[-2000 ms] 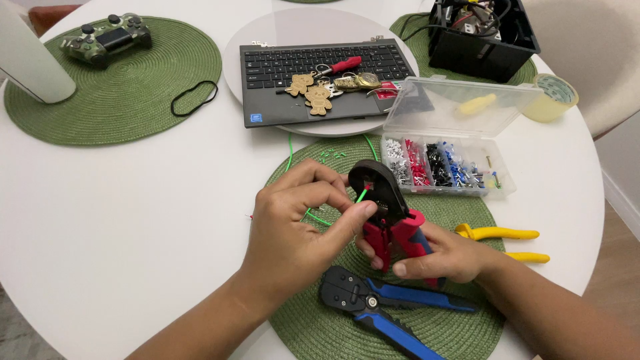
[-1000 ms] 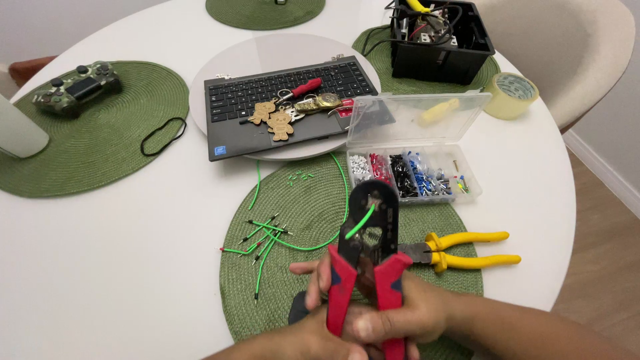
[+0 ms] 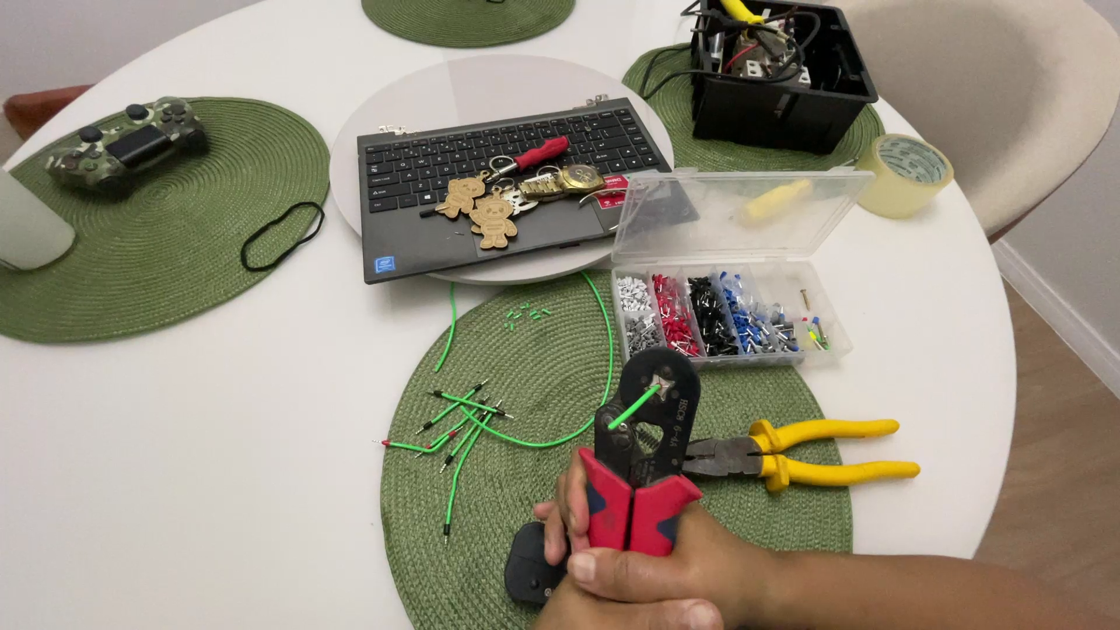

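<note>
Both hands are wrapped around the red handles of a ferrule crimping tool [image 3: 658, 420], its handles close together. My right hand [image 3: 700, 560] holds it from the right; my left hand [image 3: 612, 604] closes over the handles from below. A short green wire [image 3: 633, 408] sticks out of the crimper's jaw opening, its other end free. Left of the tool, several green wire pieces [image 3: 459, 420] with black or red ferrules lie on the green woven placemat [image 3: 752, 525]. Combination pliers with yellow handles [image 3: 831, 473] lie right of the crimper. Another black-headed tool [image 3: 528, 560] is partly hidden by my left hand.
An open clear ferrule box [image 3: 840, 337] stands behind the crimper. Beyond are a laptop keyboard base [image 3: 420, 236] bearing keys and a watch [image 3: 580, 178], a black box of wiring [image 3: 770, 114] and a tape roll [image 3: 906, 179]. A game controller [image 3: 131, 144] is at left.
My left hand has moved from the green wire at the jaws down to the crimper's handles. The handles, apart a second ago, are now close together. The wire remains in the jaws.
</note>
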